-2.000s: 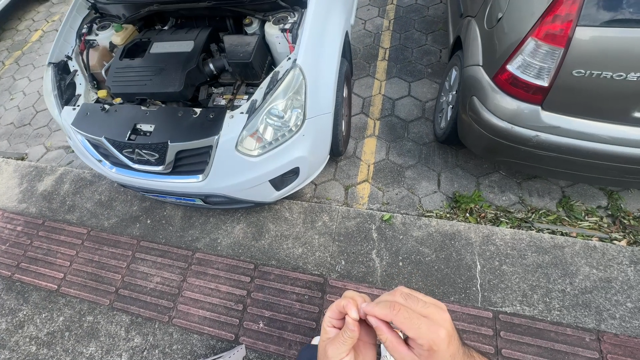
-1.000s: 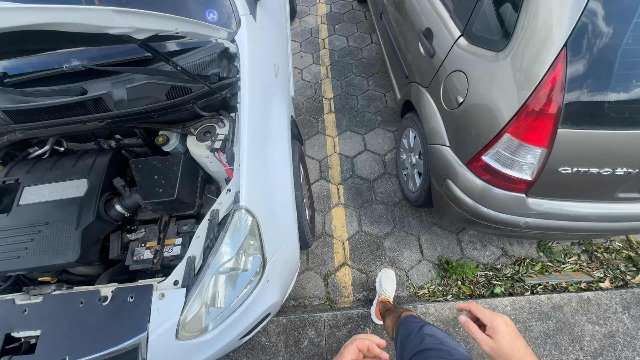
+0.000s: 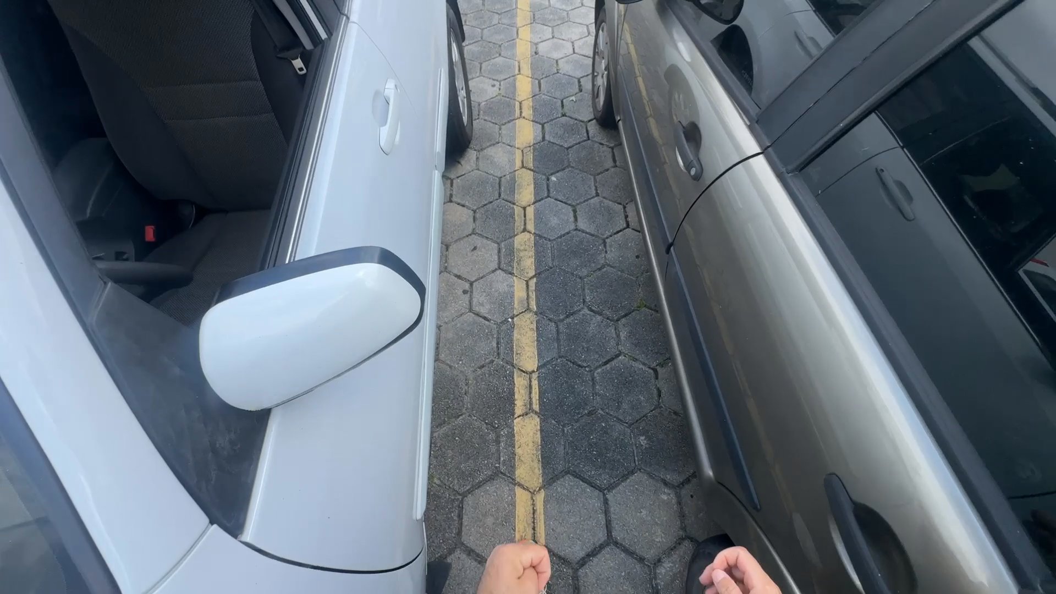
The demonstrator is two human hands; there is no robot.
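My left hand (image 3: 516, 568) is at the bottom centre, its fingers curled, over the yellow painted line (image 3: 525, 330); whether anything is inside it is unclear. To its right, at the bottom edge, my right hand (image 3: 734, 571) has loosely bent fingers, and no object shows in it. That hand is near the rear door handle (image 3: 858, 532) of the grey car (image 3: 792, 355) but apart from it. On the left stands the white car, with its side mirror (image 3: 318, 326) sticking out and its front door handle (image 3: 389, 117) farther ahead. Its front window is down, and a dark fabric seat (image 3: 173, 91) shows inside.
A narrow lane of hexagonal pavers (image 3: 602, 379) runs between the two cars. The white car's mirror juts toward it. Farther up, a wheel (image 3: 459, 87) of the white car and a wheel (image 3: 605, 70) of the grey car border the lane. A dark round shape (image 3: 705, 561) lies beside my right hand.
The view has moved from the white car's open engine bay to the lane between the cars. My hands, together at first, are now apart, and my left fingers are curled.
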